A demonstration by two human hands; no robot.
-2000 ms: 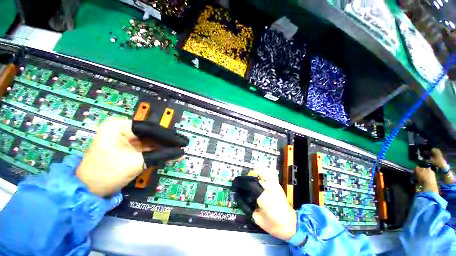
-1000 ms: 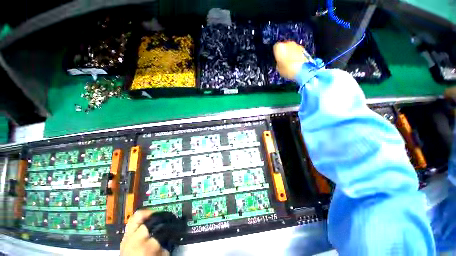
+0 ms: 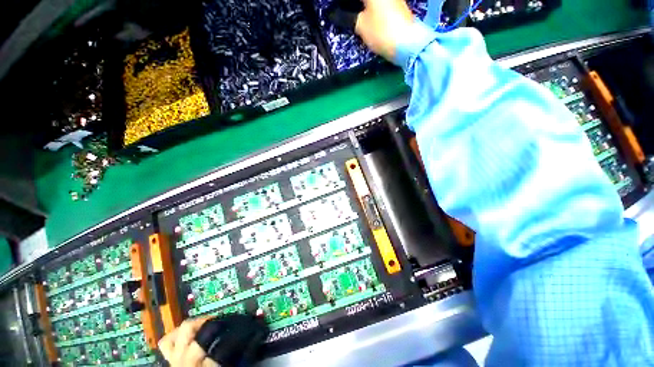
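Note:
A black pallet with rows of small green circuit boards lies in front of me, an orange clamp at each side. My left hand, with black finger coverings, is at the pallet's lower left edge, over the bottom-left board. Its fingertips are dark and blurred, so whether it holds anything cannot be told. My right hand is at the bin of blue components, fingers down at the bin. Its fingertips are dark, and any held component cannot be made out.
Bins of dark components, yellow components and brown-coppery components stand left of the blue bin. A loose component pile lies on the green mat. Another pallet is at left, another partly behind my right sleeve.
Two seconds ago both hands were over the boards; my right hand then went to the blue bin and is still there. My left hand stays at the pallet's lower edge. The view has shifted and tilted.

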